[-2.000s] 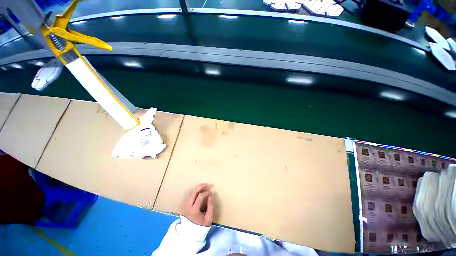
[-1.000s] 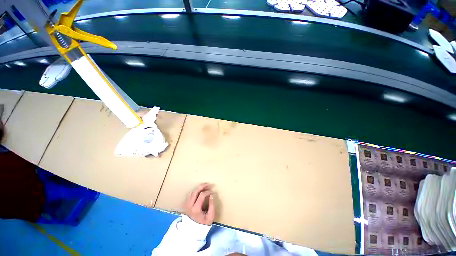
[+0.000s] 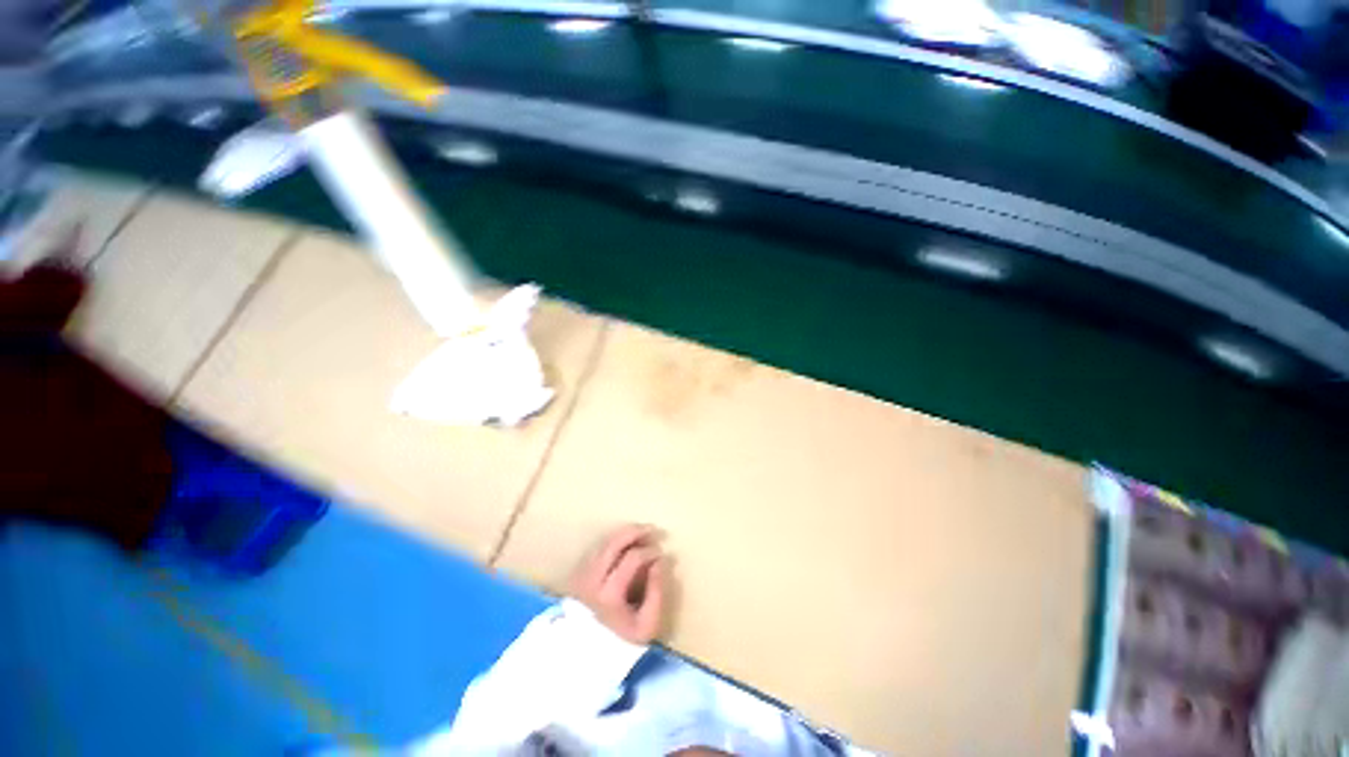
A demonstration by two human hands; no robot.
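Observation:
My left hand (image 3: pixel 629 584) rests at the near edge of the tan cardboard-covered bench (image 3: pixel 829 533), loosely curled, with a gap between thumb and fingers and nothing visible in it. A small bit of skin shows at the bottom edge, perhaps my right hand (image 3: pixel 703 751); its grip is hidden. The caulking gun (image 3: pixel 296 62), with a yellow frame and white cartridge (image 3: pixel 388 215), leans at the left, nose down. Its tip meets a crumpled white tissue (image 3: pixel 481 377) on the bench. Neither hand touches the gun. The view is blurred.
A dark green conveyor (image 3: pixel 769 281) runs behind the bench. Off-white stacked panels (image 3: pixel 1309 688) stand at right on a brown-pink patterned sheet (image 3: pixel 1184 636). A person in dark red (image 3: pixel 74 429) is at left by a blue crate (image 3: pixel 244 510). A white piece (image 3: pixel 249 160) is beside the gun.
The view has tilted and shifted, moving the gun, tissue and bench rightward in the picture. The person in dark red shows more at the left. My left hand keeps its loose curl at the edge.

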